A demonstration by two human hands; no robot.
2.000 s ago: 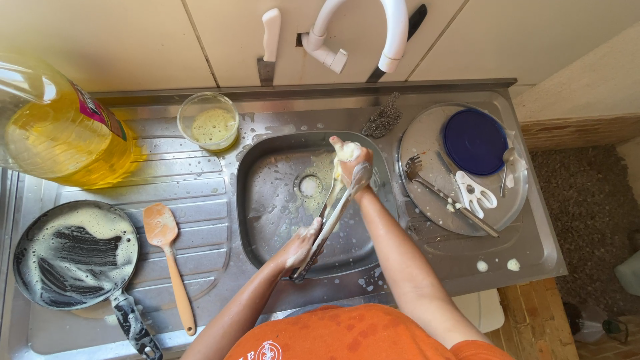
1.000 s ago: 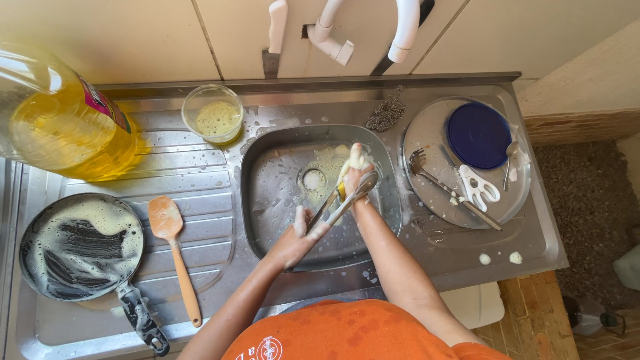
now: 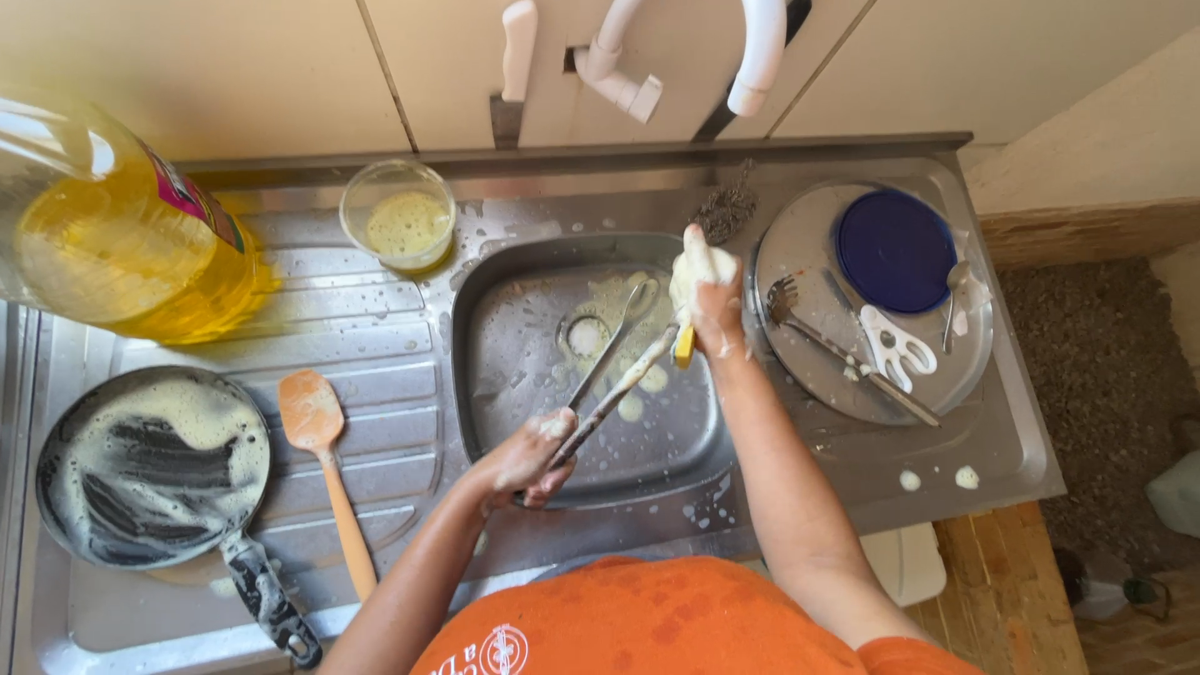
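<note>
Metal tongs [image 3: 623, 382] with two arms spread apart are held over the steel sink basin [image 3: 506, 441]. My left hand [image 3: 534, 457] grips them at the joined end, near the basin's front edge. Thick foam covers my right hand [image 3: 708, 291], which holds a yellow sponge [image 3: 684, 347] at the far end of the tongs' right arm. Foam lies along that arm and around the drain [image 3: 588, 336]. A steel wool scourer [image 3: 727, 208] rests just behind my right hand.
Left are a soapy frying pan [image 3: 155, 469], an orange spatula [image 3: 314, 412], a bottle of yellow liquid [image 3: 122, 244] and a tub of soapy liquid [image 3: 408, 220]. A round plate [image 3: 797, 366] at right bears a blue lid [image 3: 895, 248], a fork [image 3: 844, 361] and white-handled scissors [image 3: 895, 352]. A white faucet [image 3: 759, 56] hangs above.
The tongs' arms now stand visibly apart. My right hand has moved away from my left hand, up and to the right, toward the tongs' far end.
</note>
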